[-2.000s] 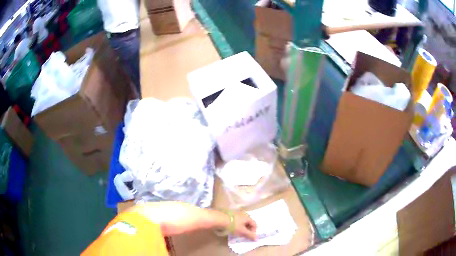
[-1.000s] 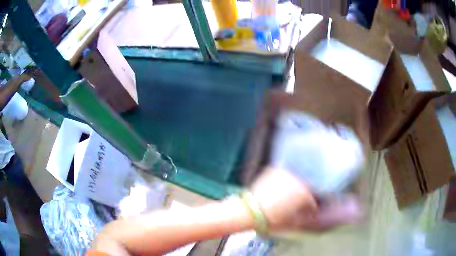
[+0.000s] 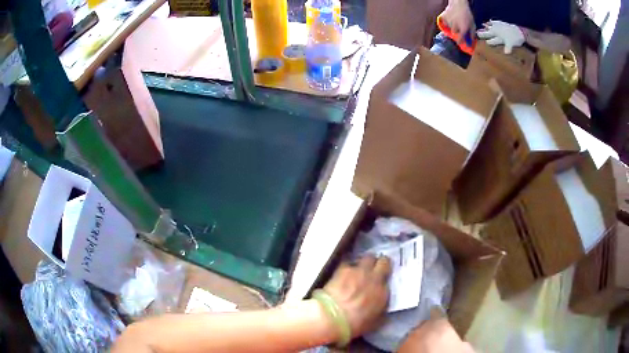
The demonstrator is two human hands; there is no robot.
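A white printed leaflet point(image 3: 405, 274) lies tilted on a translucent poly bag point(image 3: 438, 265) inside an open brown carton point(image 3: 472, 258) at the lower centre right. My left hand point(image 3: 358, 293), bare with a pale bangle at the wrist, reaches in from the left. Its fingers are curled at the leaflet's left edge. My right hand point(image 3: 434, 336) is at the bag's near side, cut off by the bottom edge. Its fingers are not clearly visible.
Cartons with white top pads point(image 3: 441, 114) stand behind and right. A green post point(image 3: 110, 172) and dark conveyor point(image 3: 227, 172) lie left, beyond a white box point(image 3: 100, 238). Tape rolls and a bottle point(image 3: 323, 52) stand behind. A person's gloved hand point(image 3: 503, 34) is at top right.
My left hand has moved from the leaflet stack on the ledge to the carton. The view has swung right. The leaflet now shows clearly on the bag, and my right hand shows at the bottom.
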